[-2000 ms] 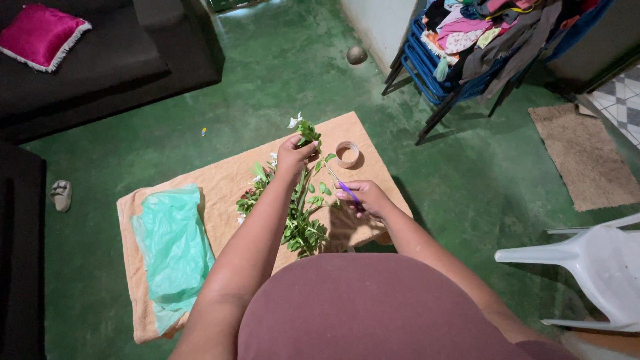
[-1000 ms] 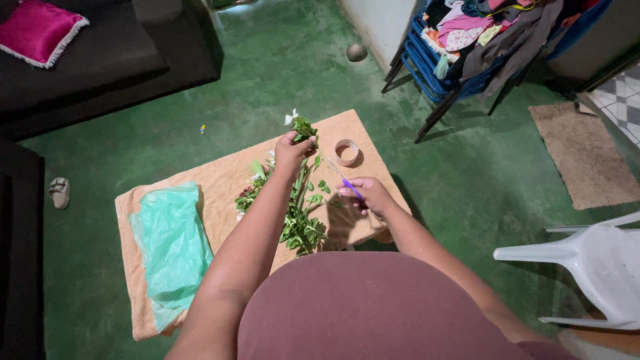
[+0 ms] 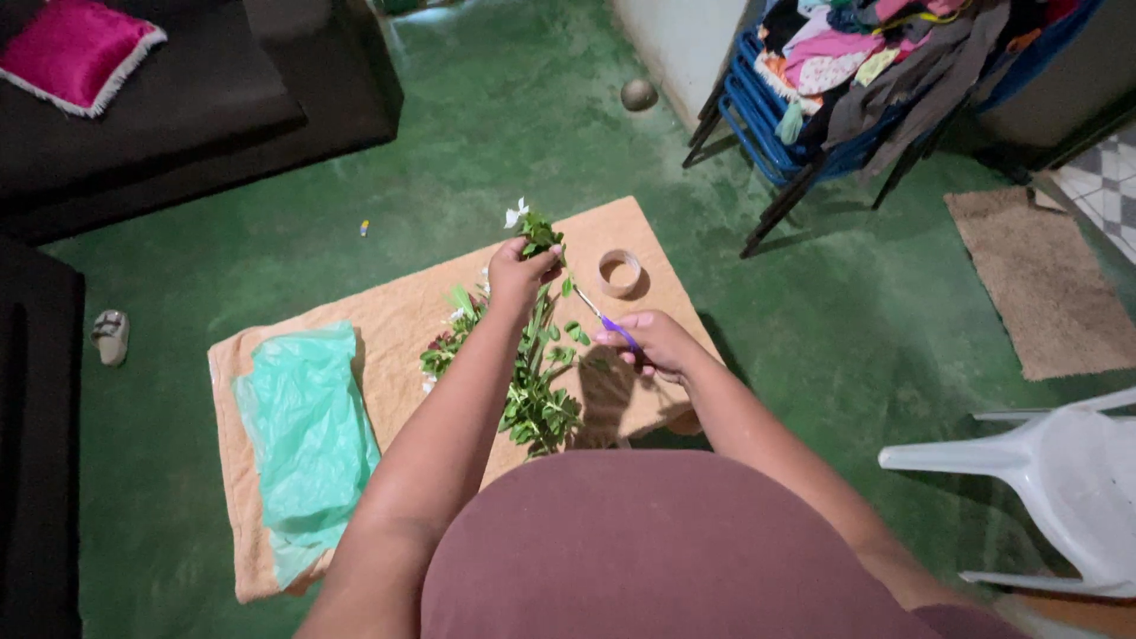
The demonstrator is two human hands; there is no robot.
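Note:
My left hand (image 3: 522, 273) grips a leafy flower stem (image 3: 539, 232) with a white bloom above the fingers. My right hand (image 3: 655, 344) holds purple-handled scissors (image 3: 619, 332), their blades pointing up and left to the lower part of that stem; whether the blades touch it is too small to tell. Below my left hand, cut greenery with white and reddish flowers (image 3: 543, 410) lies on a table covered with a peach towel (image 3: 399, 311), partly hidden by my left forearm. Loose leaves (image 3: 577, 333) lie near the scissors. A roll of tape (image 3: 619, 272) rests just above my right hand.
A green plastic bag (image 3: 311, 435) lies on the towel's left part. Stacked blue chairs (image 3: 754, 124) heaped with clothes stand at the upper right, a white plastic chair (image 3: 1056, 470) at the right. A dark sofa (image 3: 328, 80) stands upper left; a slipper (image 3: 111, 337) is on the floor.
Both hands stay over the same part of the table, still holding the stem and the scissors. The scissors' blades now lie closer to the stem's lower part than two seconds ago.

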